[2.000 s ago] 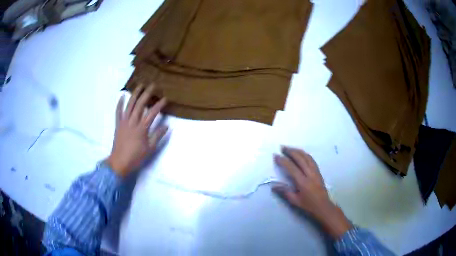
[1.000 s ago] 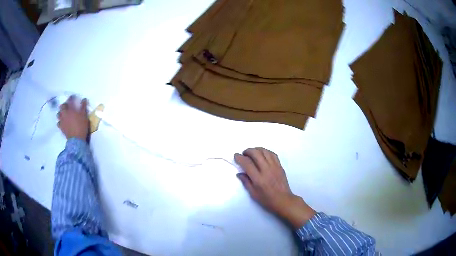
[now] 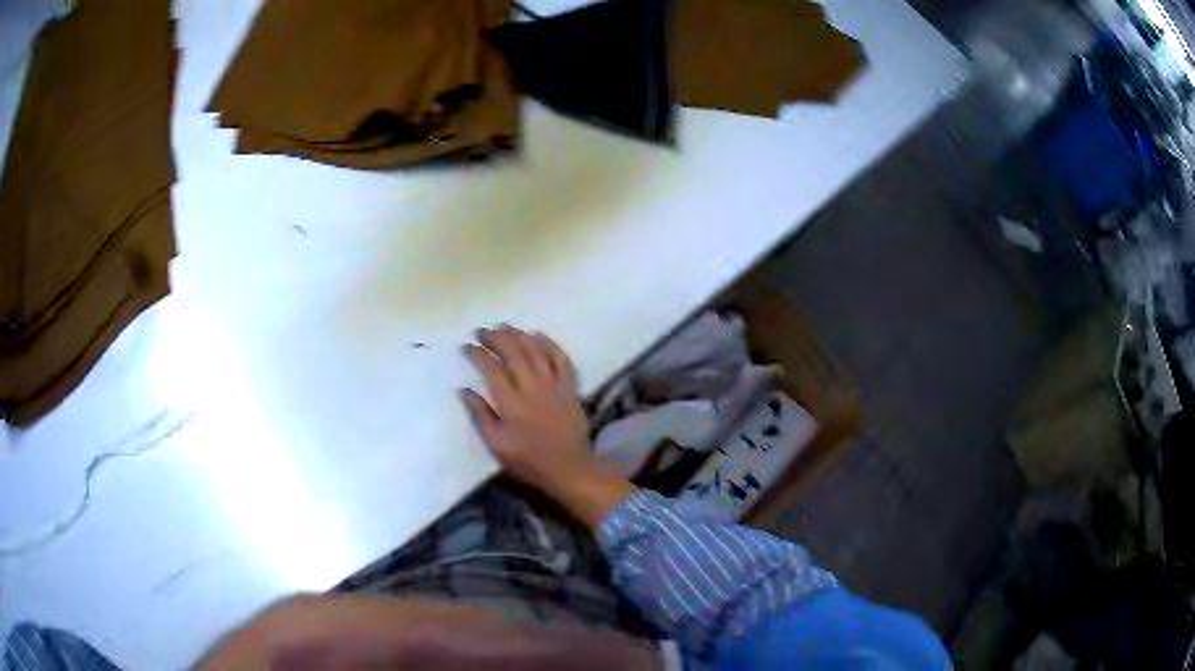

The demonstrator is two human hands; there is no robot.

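Note:
A thin pale thread lies wavy on the white table at the left. My right hand is palm down at the table's near edge, fingers a little apart, with nothing visible in it. My left hand is out of the picture; only a striped sleeve shows at the bottom left corner. A stack of brown panels lies at the far left, cut off by the picture's edge. A second brown stack lies at the top, with dark folds near its lower edge.
A dark wedge piece joins a brown piece at the top. Below the table edge stands a brown carton with whitish cloth and a speckled white item. A blurred reddish-brown shape crosses the bottom; I cannot tell what it is.
The view has swung right, bringing the table edge and carton into sight. My left hand has left the picture. My right hand is now away from the thread and by the edge.

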